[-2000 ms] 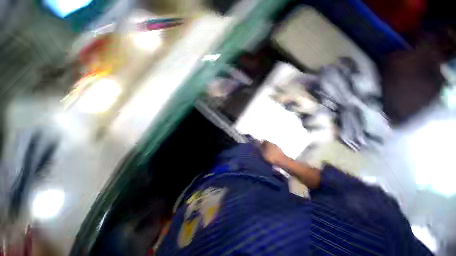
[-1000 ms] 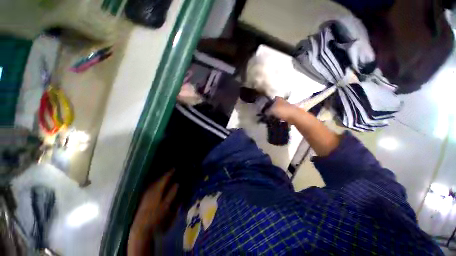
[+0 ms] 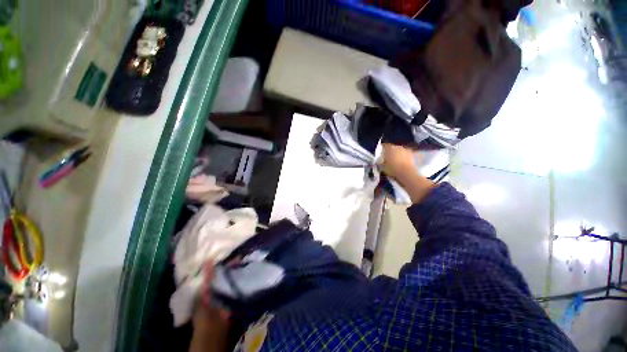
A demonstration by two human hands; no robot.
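A cut-piece bundle of grey-white and black fabric (image 3: 344, 143) fans out over the white bench top (image 3: 299, 175). My right hand (image 3: 399, 163) is closed on it near its gathered middle. A crumpled bunch of pale cloth (image 3: 213, 240), with a grey-white piece below it, lies over my lap beside the table edge. My left hand (image 3: 212, 317) is blurred at the lower left, its fingers closed against this pale cloth; part of the grip is hidden.
The green table edge (image 3: 161, 165) runs along my left. On the table are red-and-yellow-handled scissors (image 3: 24, 244), slim pens (image 3: 63, 167) and a black patterned pouch (image 3: 146, 65). A blue crate (image 3: 357, 26), a beige padded block (image 3: 323, 69) and a dark brown bag or cloth (image 3: 467, 69) stand beyond the bench.
My right hand has moved from a dark object on the bench to the bundle, now shifted leftward in view. Pale cloth has appeared at my left hand. The view has shifted.
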